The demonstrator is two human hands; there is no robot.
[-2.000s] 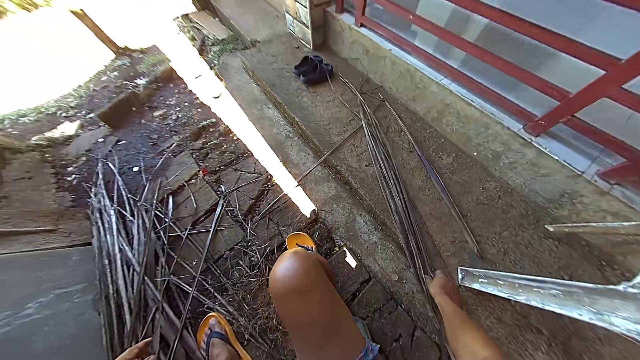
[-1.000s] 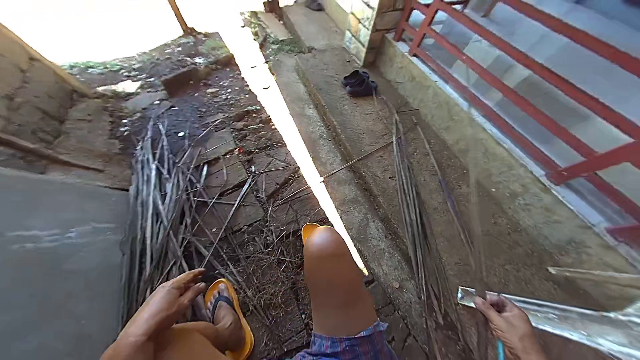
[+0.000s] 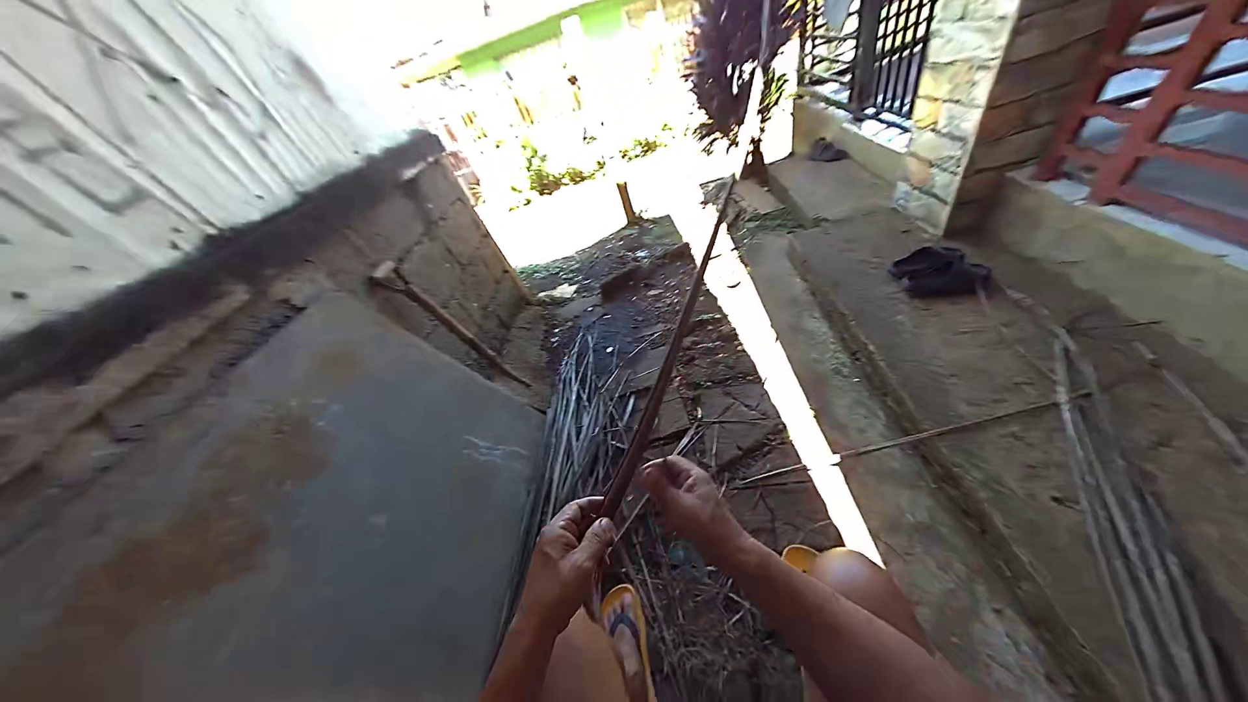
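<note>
My left hand is closed around the lower end of a long thin brown stalk, which points up and away in front of me. My right hand is just right of the stalk, fingertips pinched together near a thin pale strip; whether they grip it is hard to tell. Beyond my left hand a heap of thin dry sticks lies on the ground. A bundle of long dry stalks rests on the concrete ledge at the right.
A grey board stands close on the left, below a wall. Dark shoes sit on the ledge, near a red railing. One thin stick crosses the ledge edge. My sandalled foot is below my hands.
My hands were apart, the right one by a pale metal-like piece at the right; now they are close together, with a brown stalk in the left. The view has swung up and left.
</note>
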